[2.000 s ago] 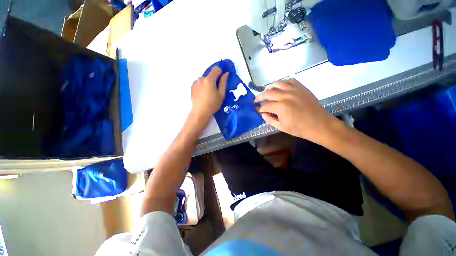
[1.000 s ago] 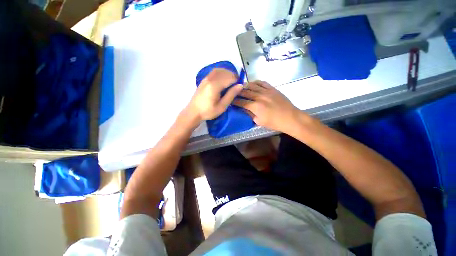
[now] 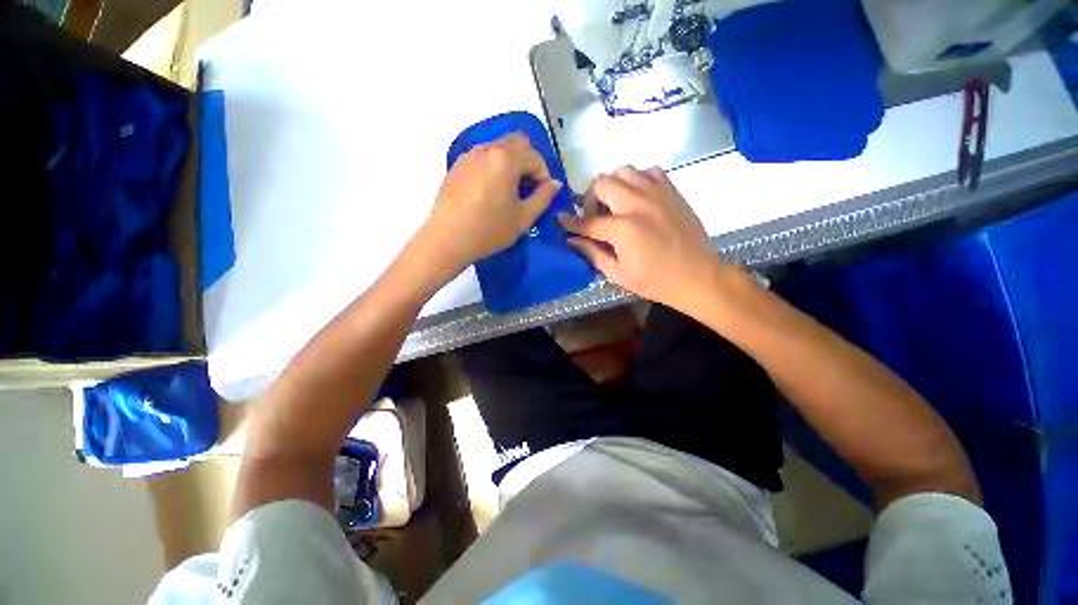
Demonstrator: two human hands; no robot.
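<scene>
A blue pouch piece [image 3: 527,270] with a rounded far end lies on the white table, left of the needle plate, its near end at the table's front edge. My left hand [image 3: 491,195] rests on its upper part with thumb and fingers pinched on the cloth. My right hand [image 3: 644,234] is at its right edge, fingertips pinching there. A little white print shows between the hands; the rest of the print is hidden. The presser foot and needle area [image 3: 644,92] of the sewing machine is beyond my right hand, with no cloth under it.
Plain blue panels [image 3: 798,83] are stacked right of the needle. Dark-red snips [image 3: 973,132] lie farther right. A dark box [image 3: 106,225] of blue pieces stands at left, a shiny blue packet [image 3: 151,414] below it. Blue cloth [image 3: 910,319] is at lower right.
Two seconds ago the white logo showed openly between my hands. The hands came together over the cloth, folding it, then moved slightly apart. The whole view has shifted.
</scene>
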